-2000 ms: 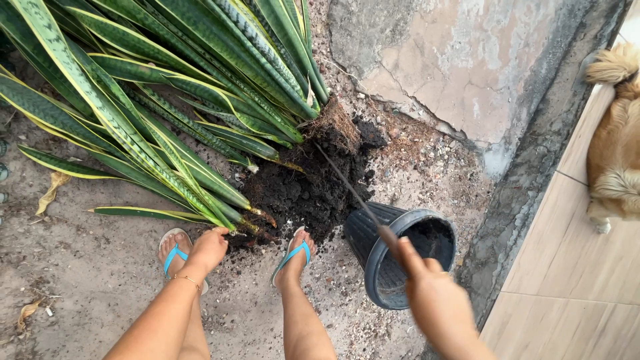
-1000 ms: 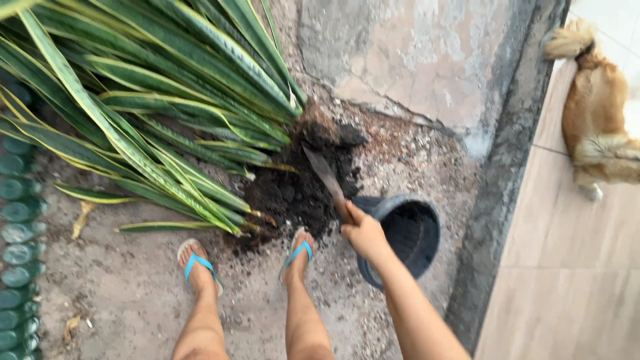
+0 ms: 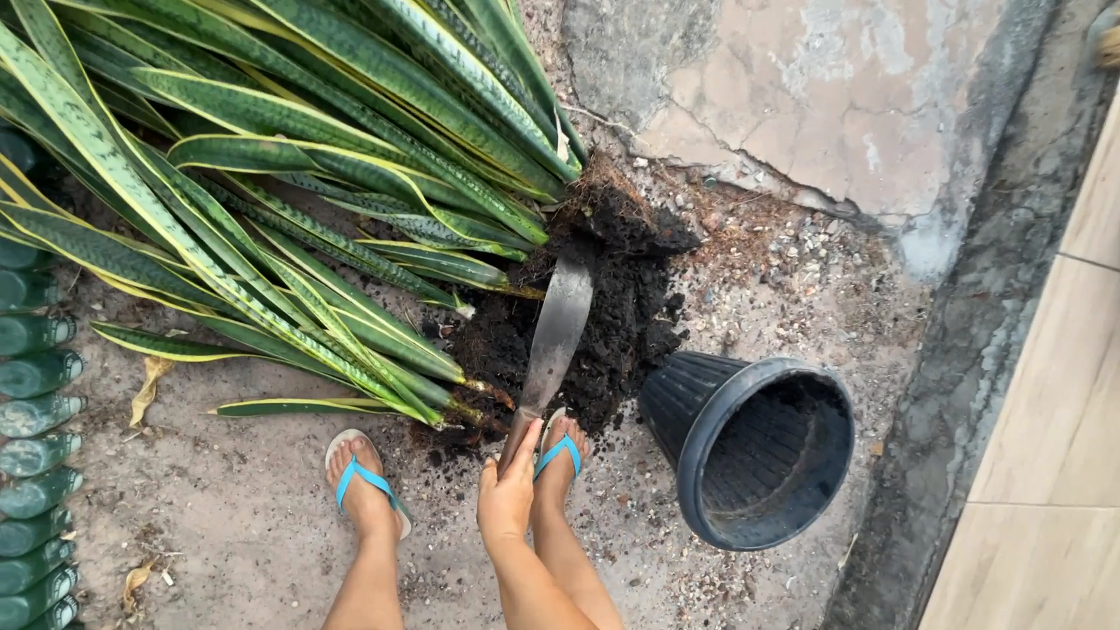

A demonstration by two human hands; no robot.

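Note:
My right hand [image 3: 507,499] grips the brown handle of a machete [image 3: 560,328], its wide, dull blade pointing up and away from me. The blade's far end meets the dark root ball [image 3: 612,214] of a snake plant [image 3: 385,131], whose long yellow-edged leaves lie over the ground to the upper left. Loose black soil [image 3: 626,328] surrounds the blade. Several smaller plant pieces with bare root ends [image 3: 477,398] rest left of the blade. My left hand is out of view.
An empty black plastic pot [image 3: 691,411] lies tipped, right of the soil. My feet in blue-strapped flip-flops [image 3: 363,477] stand just below the plants. Green bottles [image 3: 35,416] line the left edge. Broken concrete [image 3: 814,96] is at the top, a tiled ledge [image 3: 1019,437] at the right.
My left hand, at the plant bases two seconds ago, has left the view. My right hand with the machete has moved left, from beside the pot to near my right foot.

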